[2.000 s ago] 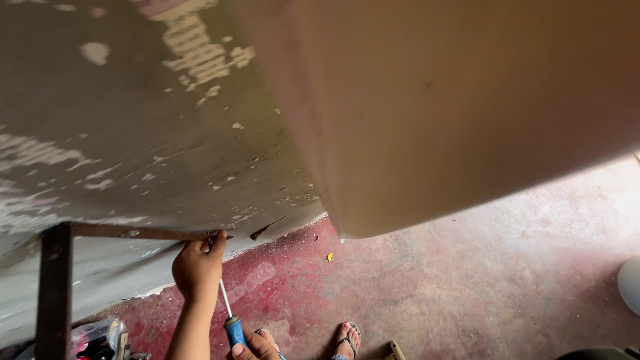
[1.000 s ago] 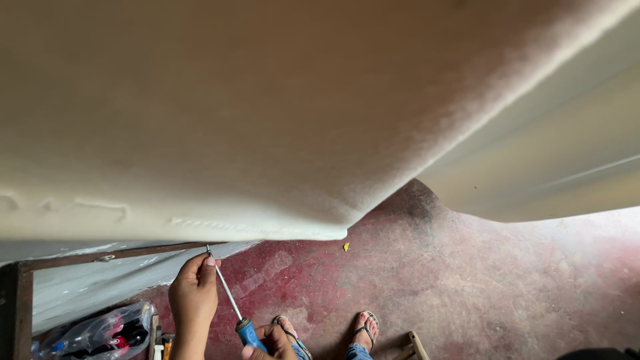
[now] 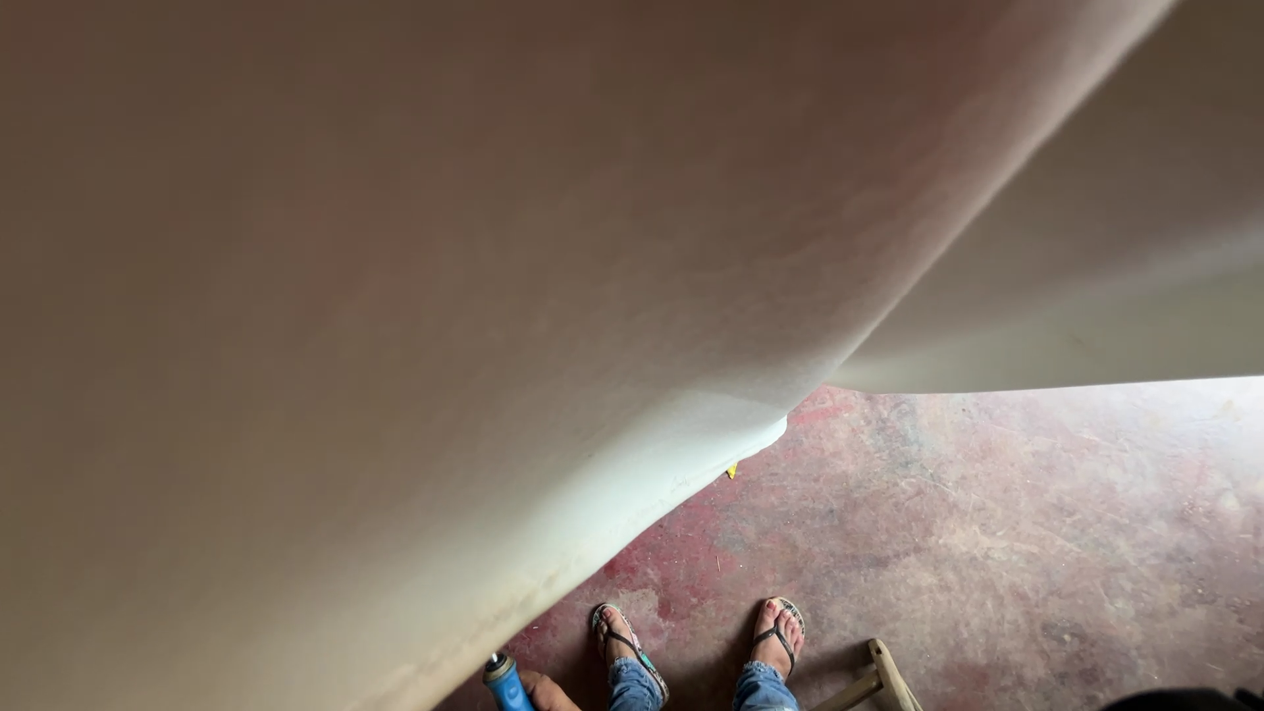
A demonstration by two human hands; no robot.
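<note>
A large pale sheet of cloth or similar material hangs close to the camera and covers most of the head view. Below its lower edge, at the bottom, shows the blue handle of a screwdriver, with a short bit of its shaft. Part of my right hand is against the handle, fingers curled; the rest is cut off by the frame. My left hand is out of sight, and so is the metal frame bar.
Two feet in flip-flops and jeans stand on the worn red floor. A wooden piece of furniture is at the bottom right, a dark object in the corner. A small yellow scrap lies by the sheet's edge.
The pale sheet now covers the area where my left hand and the brown bar showed earlier. Only the screwdriver's handle end remains visible near the bottom. The view has shifted.
</note>
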